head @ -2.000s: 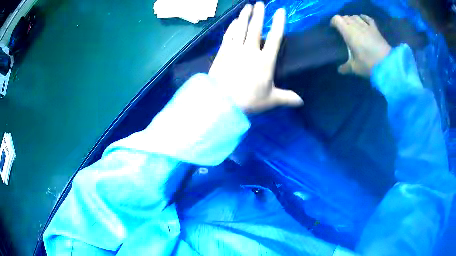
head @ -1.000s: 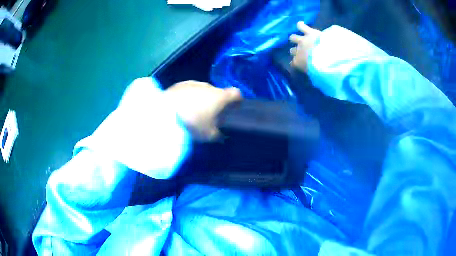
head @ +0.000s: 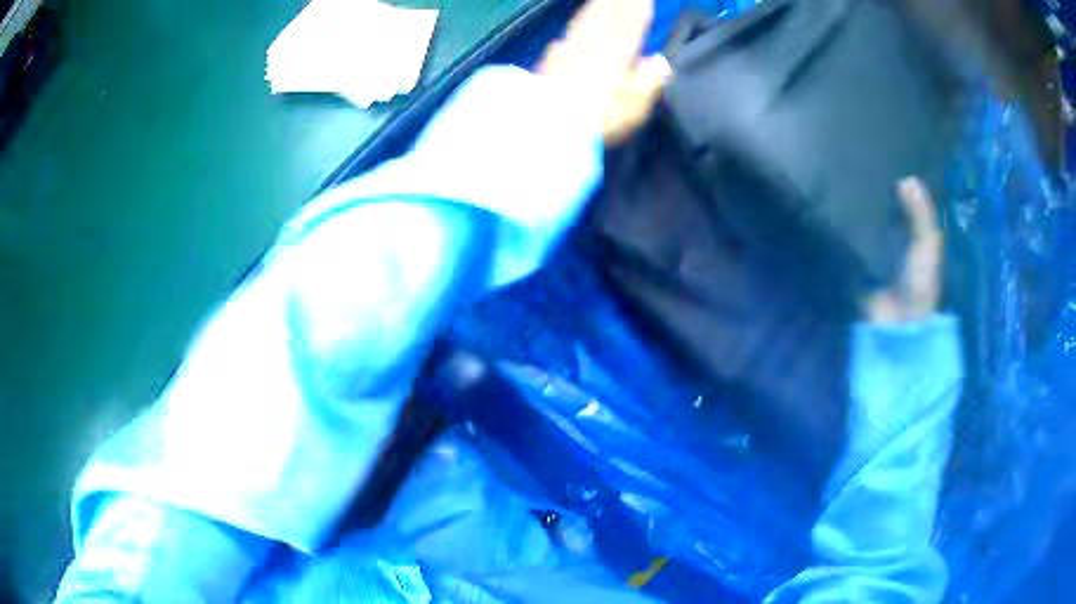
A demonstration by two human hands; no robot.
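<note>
A large dark grey mass lies inside the shiny blue plastic liner in front of me and to the right. Blur hides whether it is trays or sheet. My left hand is at its upper left edge, blurred and partly cut off by the top of the picture. Whether it grips anything cannot be told. My right hand is at the right side of the dark mass, seen edge-on, with fingers raised and nothing visible in it.
A glossy dark green mat is on the left, its dark edge running diagonally beside the liner. White slips lie on it at the top. Crinkled blue plastic also lies between my arms, close to my smock.
My left hand, which held a dark tray-like box near my lap, has moved up and away; that box is no longer distinct. My right hand has moved right and down.
</note>
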